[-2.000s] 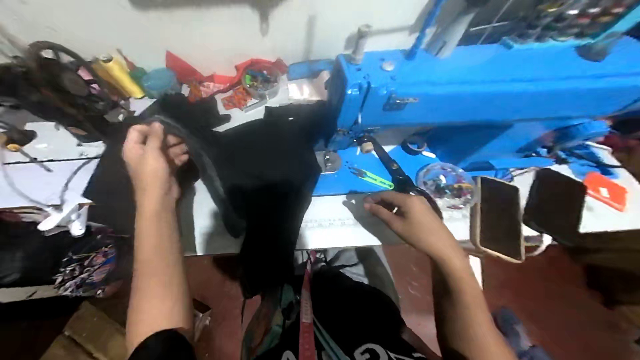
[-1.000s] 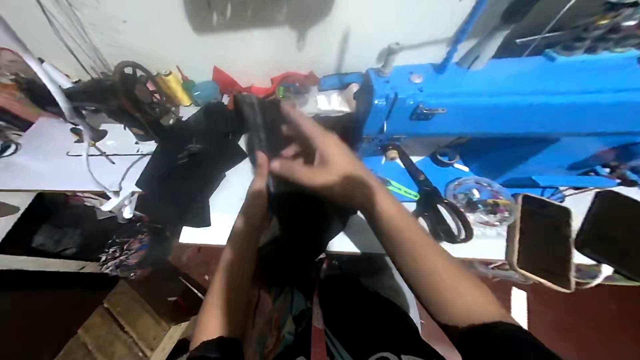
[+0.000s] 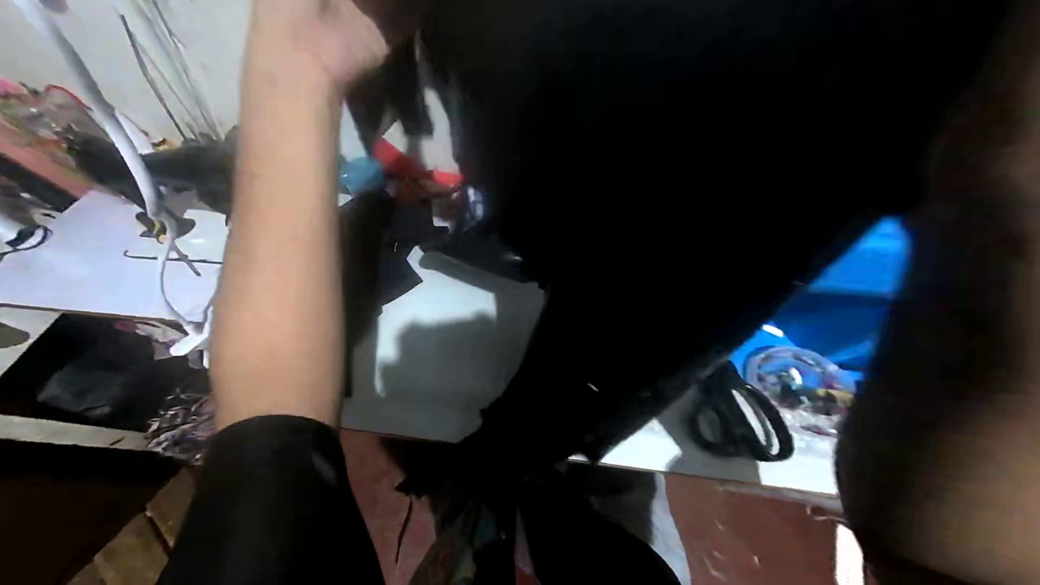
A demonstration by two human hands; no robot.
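A large piece of black cloth (image 3: 691,162) hangs raised close to the camera and covers much of the view. My left hand (image 3: 345,41) is at the top left with its fingers against the dark cloth; it looks closed on the edge, though the fingertips are hidden and blurred. Of my right side only the blurred, shaded forearm shows along the right edge; the hand itself cannot be made out. More black cloth (image 3: 370,244) lies on the white table (image 3: 439,341) behind my left forearm.
Black-handled scissors (image 3: 743,422) and a clear round container of small items (image 3: 800,382) lie at the table's right front. Part of the blue sewing machine (image 3: 861,268) shows behind the cloth. A white cable (image 3: 134,154) runs down at left, above a dark bin (image 3: 106,374).
The black cloth has been lifted from over the table toward the camera. My left hand has moved up, and the two hands, together one second ago, are now apart.
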